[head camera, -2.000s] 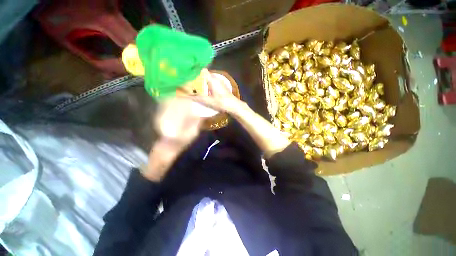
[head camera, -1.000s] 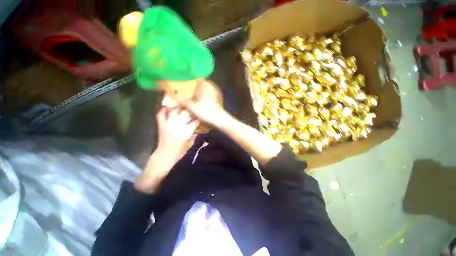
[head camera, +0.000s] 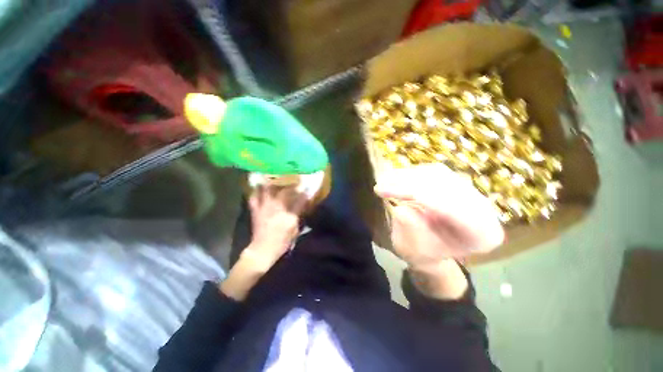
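Note:
A plush toy with a bright green hat (head camera: 265, 138) and a yellow hat tip is in front of me, over my lap. My left hand (head camera: 275, 221) is on its lower part, just below the hat, with the fingers at the white part between figure and brown base. The base is mostly hidden. My right hand (head camera: 440, 211) is at the near left edge of the carton (head camera: 581, 160), over the gold ingots (head camera: 465, 131). It is blurred, and whether it holds an ingot cannot be seen.
A pale woven sack (head camera: 116, 290) lies at the left. Slotted metal framing (head camera: 145, 163) runs behind the toy. A red stool (head camera: 138, 91) is at the upper left, another (head camera: 643, 105) at the right edge. A brown cardboard piece (head camera: 641, 290) lies on the floor at the lower right.
My right hand has left the toy and moved right to the carton. My left hand has stayed at the toy, which now sits lower in view with its hat tilted further over.

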